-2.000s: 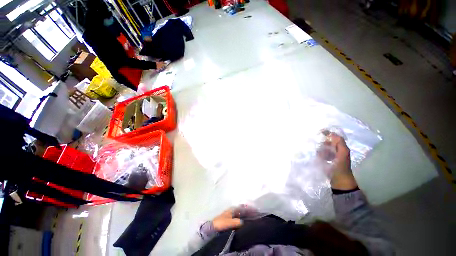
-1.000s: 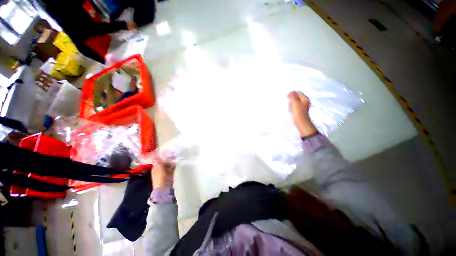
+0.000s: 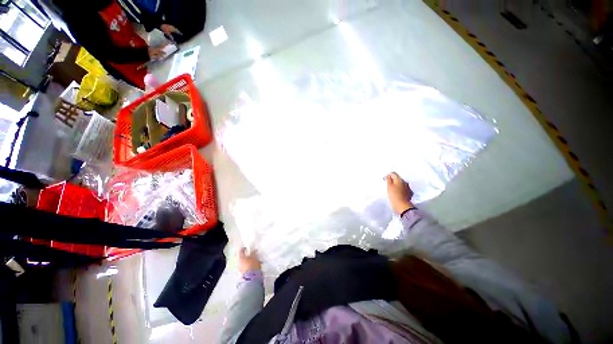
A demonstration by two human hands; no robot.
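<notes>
Clear poly bags (image 3: 443,134) lie spread over the middle of the table, glaring white, so single bags cannot be told apart. A crinkled clear bag (image 3: 296,235) lies nearest me, in front of my body. My left hand (image 3: 249,260) grips this bag's left near corner. My right hand (image 3: 398,191) is closed at the right side of the bags, fingers curled on film; the glare hides the exact edge it holds.
At left, a red-orange basket (image 3: 207,195) holds crumpled clear film and a dark item. Another red-orange basket (image 3: 201,121) holds cardboard and small items. Black fabric (image 3: 195,275) hangs over the table's left edge. A person (image 3: 124,40) stands at the far left with both hands over the table.
My left hand has moved right and down, away from the basket, and the near bag is spread wider. My right hand has moved down towards me.
</notes>
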